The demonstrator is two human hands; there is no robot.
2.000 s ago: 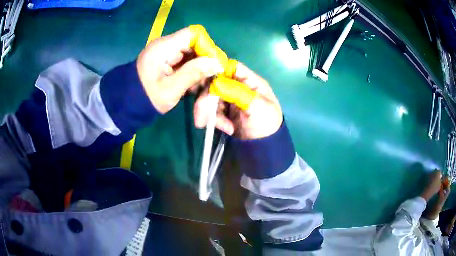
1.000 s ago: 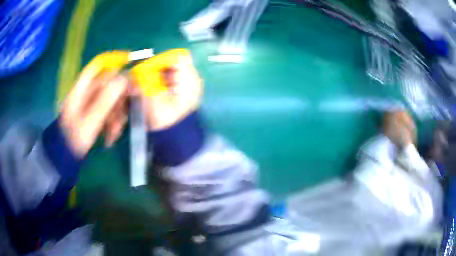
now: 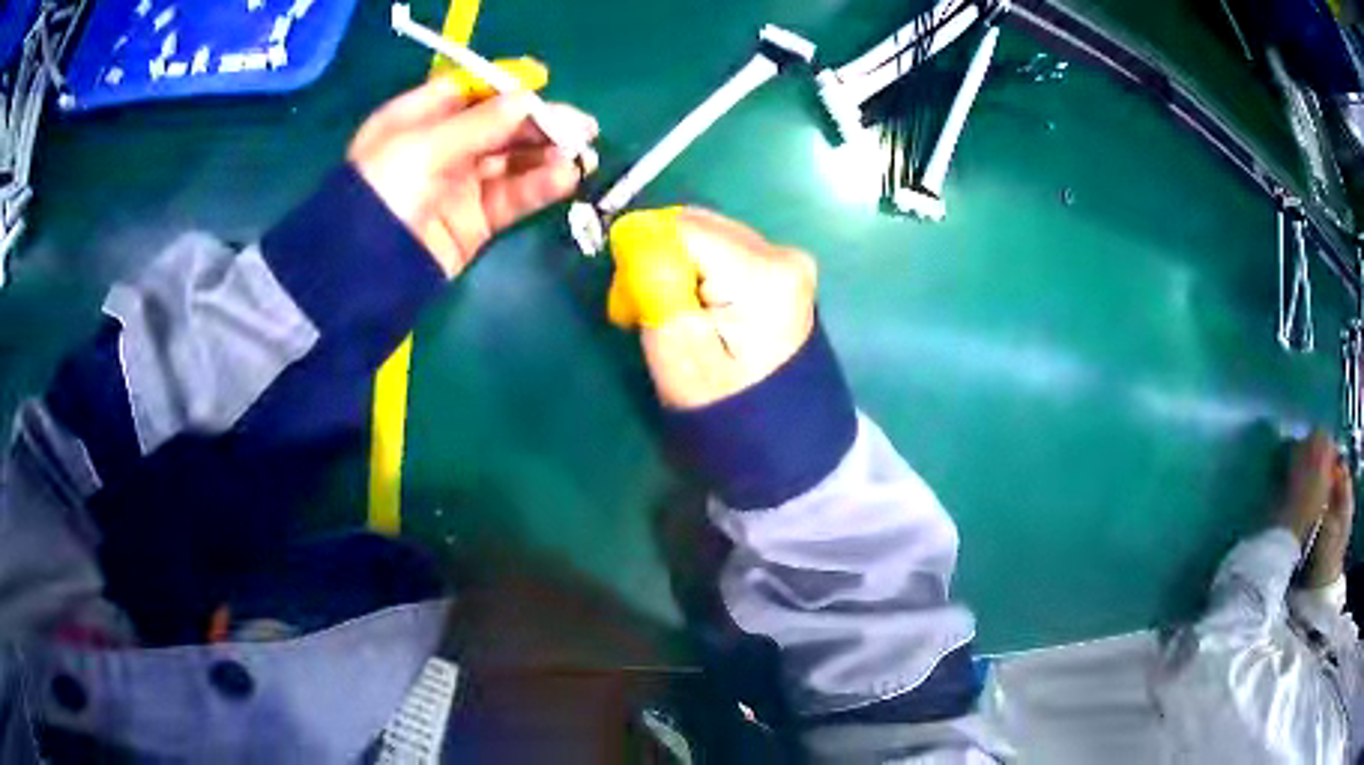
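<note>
My left hand (image 3: 471,165), with a yellow finger cot, holds a white sleeved wire harness (image 3: 479,67) that slants from the upper left down to its fingers. My right hand (image 3: 726,307) has yellow cots and curled fingers beside a small white connector (image 3: 587,227). I cannot tell whether its fingertips grip anything. A second white sleeved strip (image 3: 696,127) runs from near that connector up to a wider white end. Dark wire shows between the left fingers and the connector.
Harnesses with black wires (image 3: 935,120) lie at the upper right near the dark rail (image 3: 1197,142). A blue tray (image 3: 225,82) with small white pieces is at the upper left. A yellow line (image 3: 389,434) crosses the green bench. Another person's hands (image 3: 1316,486) are at the right edge.
My hands were close together with a white strip hanging below them. Now they are apart, the strip in my left hand points up left, and another strip lies above my right hand.
</note>
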